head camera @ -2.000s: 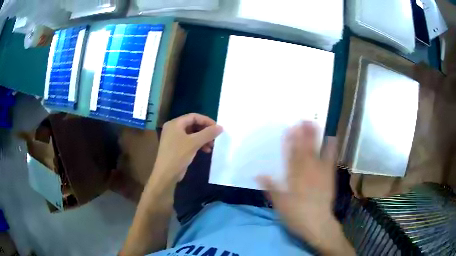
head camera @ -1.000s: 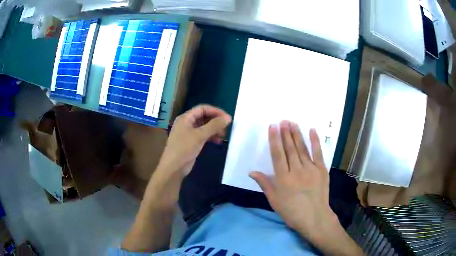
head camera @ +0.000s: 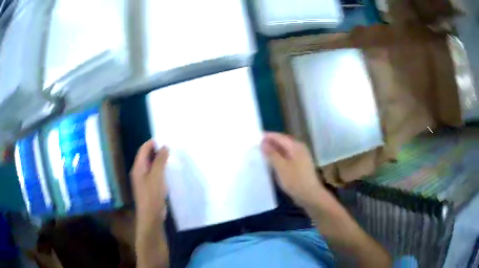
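A white-faced lay-up (head camera: 212,146) with a plain white sheet on top lies in front of me at the bench's front edge, turned slightly. My left hand (head camera: 149,170) grips its left edge with thumb and fingers. My right hand (head camera: 291,165) grips its right edge. The view is blurred, and what lies under the white sheet is hidden. I cannot tell if it touches the bench.
Blue cell strings (head camera: 79,162) lie at the left. White sheet piles (head camera: 197,34) stand along the back. A glass stack (head camera: 339,104) lies on brown paper (head camera: 404,89) at the right. A wire rack (head camera: 404,214) is at the lower right.
The view has turned to the right. My right hand has moved from flat on the white sheet to its right edge. My left hand now holds the left edge.
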